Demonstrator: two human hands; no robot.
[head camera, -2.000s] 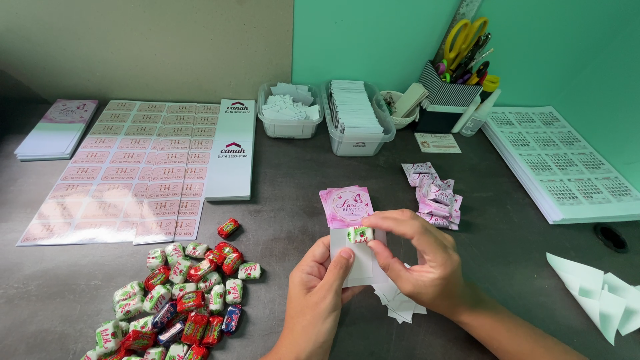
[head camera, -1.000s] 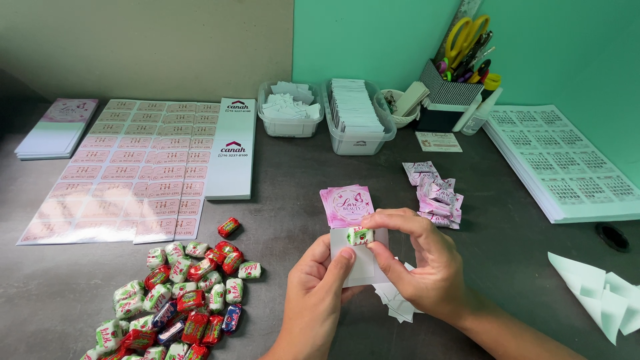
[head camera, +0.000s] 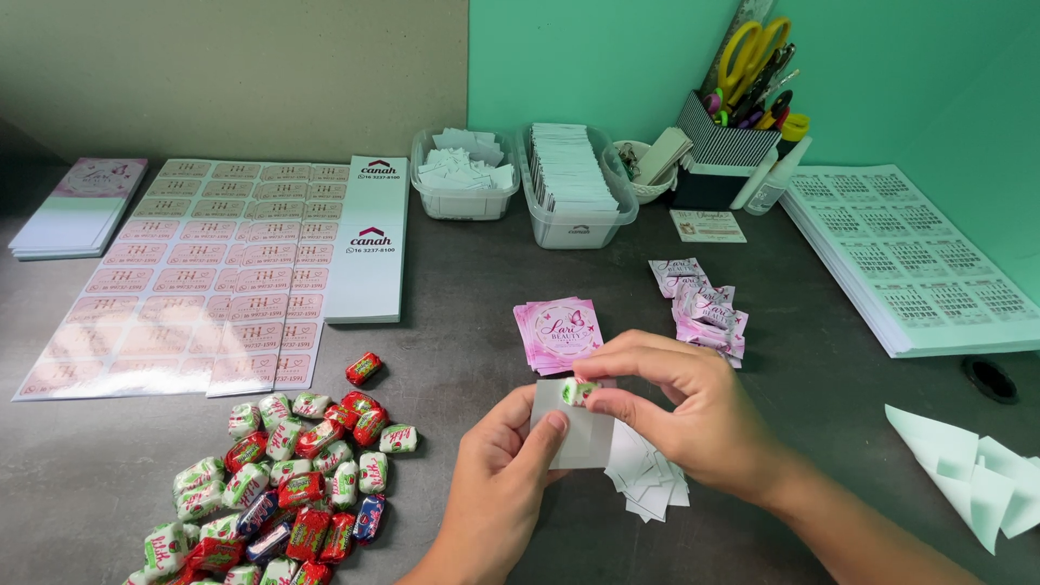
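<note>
My left hand (head camera: 508, 471) pinches a small square of white paper (head camera: 581, 445) with its thumb on top, low in the middle of the view. Between the thumb and fingers of my right hand (head camera: 691, 406) is a wrapped candy in white, green and red (head camera: 578, 392), at the paper's upper edge. Just beyond lies a stack of pink printed cards (head camera: 559, 333). Loose white paper squares (head camera: 646, 479) lie below my right hand. A small pile of pink printed packets (head camera: 705, 313) sits past it. To the left, many red, white and blue wrapped candies (head camera: 301, 490) are heaped.
Printed sticker sheets (head camera: 187, 276) and white pads (head camera: 366, 280) lie at left. Behind stand plastic tubs of paper slips (head camera: 465, 203) (head camera: 578, 231), a small white bowl (head camera: 650, 193) and a striped pen holder (head camera: 723, 146). Calendar sheets (head camera: 918, 268) and folded papers (head camera: 951, 471) are at right.
The candy has moved from lying on the paper toward its upper right edge, in my right fingers. My left hand keeps hold of the paper.
</note>
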